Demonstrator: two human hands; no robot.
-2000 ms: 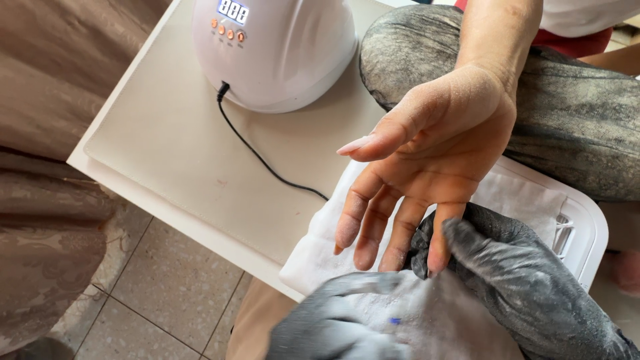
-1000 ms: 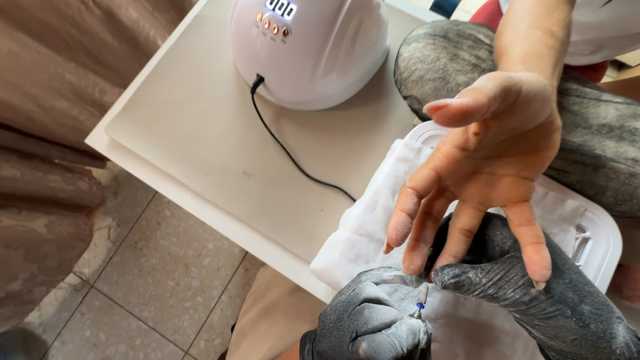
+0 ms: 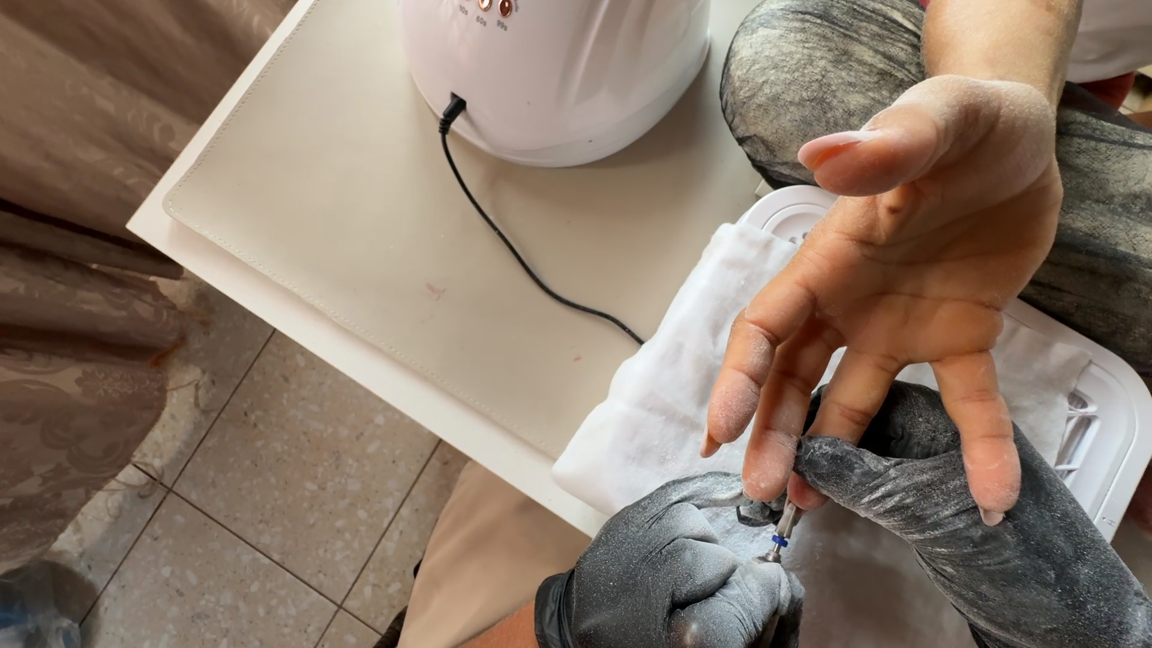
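My left hand [image 3: 684,567], in a dusty black glove, holds a nail drill handpiece, mostly hidden by the fingers. Its metal bit [image 3: 785,531] with a blue ring points up at a fingertip of another person's hand [image 3: 936,234]. My right hand [image 3: 972,504], also gloved and dusty, grips one of that person's fingers between thumb and fingers. The other person's palm faces up with the fingers spread, and white dust covers the skin. Beneath the hands a white cloth [image 3: 666,387] lies over a white nail dust collector [image 3: 1116,387].
A white nail lamp [image 3: 558,72] stands on the beige table mat [image 3: 360,207], its black cable [image 3: 522,261] running toward the cloth. The table's edge crosses diagonally above a tiled floor [image 3: 261,486]. A brown curtain [image 3: 81,360] hangs at left; the other person's knee [image 3: 819,81] is beyond the cloth.
My right hand has shifted from the little finger two seconds ago to the finger beside it. The little finger now hangs free. The bit, blurred earlier, shows clearly.
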